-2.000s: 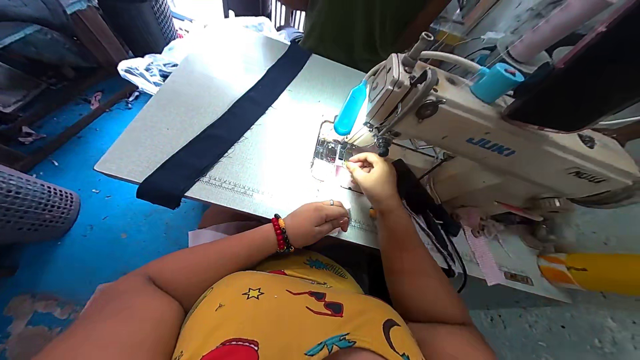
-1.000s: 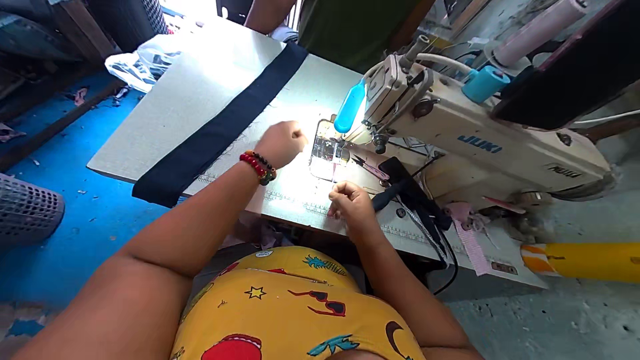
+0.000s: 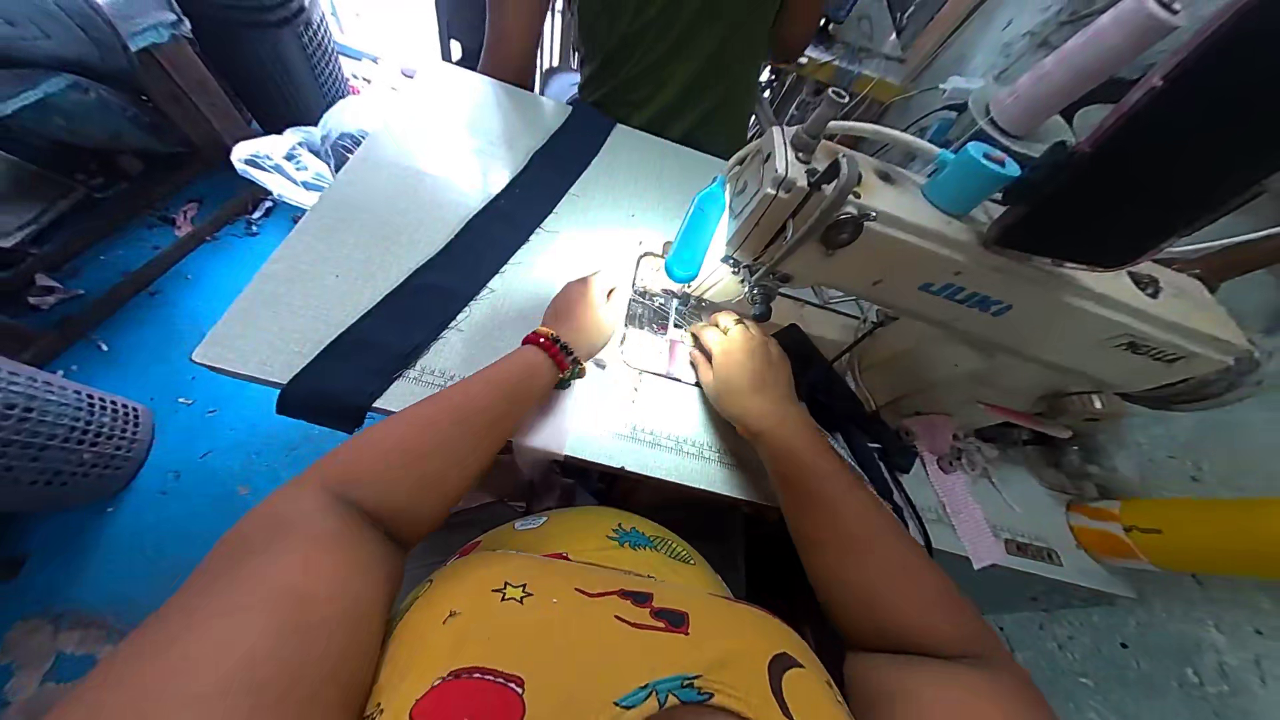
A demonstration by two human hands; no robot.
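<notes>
A Juki sewing machine (image 3: 960, 270) stands on a pale table (image 3: 390, 215), a blue plastic guard (image 3: 697, 230) at its needle end. My left hand (image 3: 583, 315), below a beaded bracelet, rests just left of the bright needle plate (image 3: 655, 315); glare hides whether it holds anything. My right hand (image 3: 742, 370), a ring on one finger, is at the plate's right side with its fingertips near the presser foot; what they hold cannot be made out. A long dark navy fabric strip (image 3: 450, 275) lies diagonally across the table to the left. More dark fabric (image 3: 835, 400) is bunched right of my right hand.
A person in a green shirt (image 3: 670, 70) is behind the table. A perforated plastic basket (image 3: 70, 435) and a plastic bag (image 3: 290, 165) are at the left. A teal thread spool (image 3: 970, 178) sits on the machine. Pink fabric (image 3: 955, 490) hangs at the right, near a yellow roll (image 3: 1190, 537).
Two seconds ago my left hand lay at the table's front edge; it is now beside the needle plate. My right hand has moved from the front edge up to the plate since one second ago.
</notes>
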